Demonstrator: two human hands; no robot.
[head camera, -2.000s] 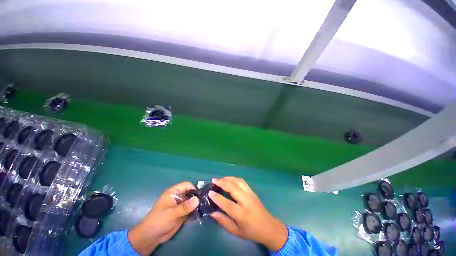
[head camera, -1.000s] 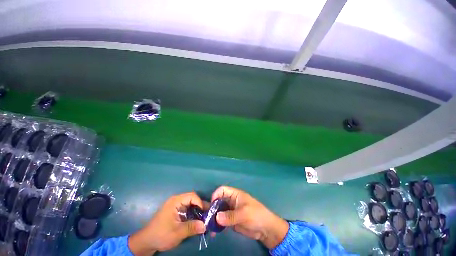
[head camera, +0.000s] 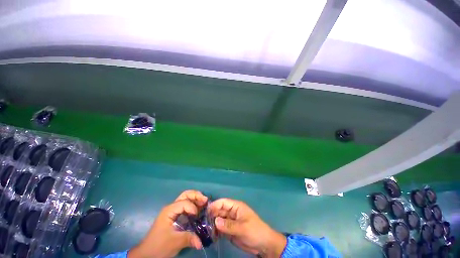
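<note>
A partly assembled black unit (head camera: 203, 233) with clear film and thin pale strands is held between both hands at the lower middle, above the teal bench. My left hand (head camera: 169, 227) grips its left side, with the thumb below and fingers above. My right hand (head camera: 246, 228) pinches the film and edge on its right side. The fingers hide much of the unit, so its inner parts cannot be made out.
A clear blister tray (head camera: 48, 186) with black discs lies left. Two loose black discs (head camera: 94, 220) lie beside it. Several black discs (head camera: 380, 223) lie right. Film-wrapped units (head camera: 140, 123) sit on the green strip (head camera: 202, 143). A white post (head camera: 393, 153) stands right.
The unit has been turned and tilted between my hands. My right fingers have shifted to its film and edge. Units on the green strip have moved slightly left.
</note>
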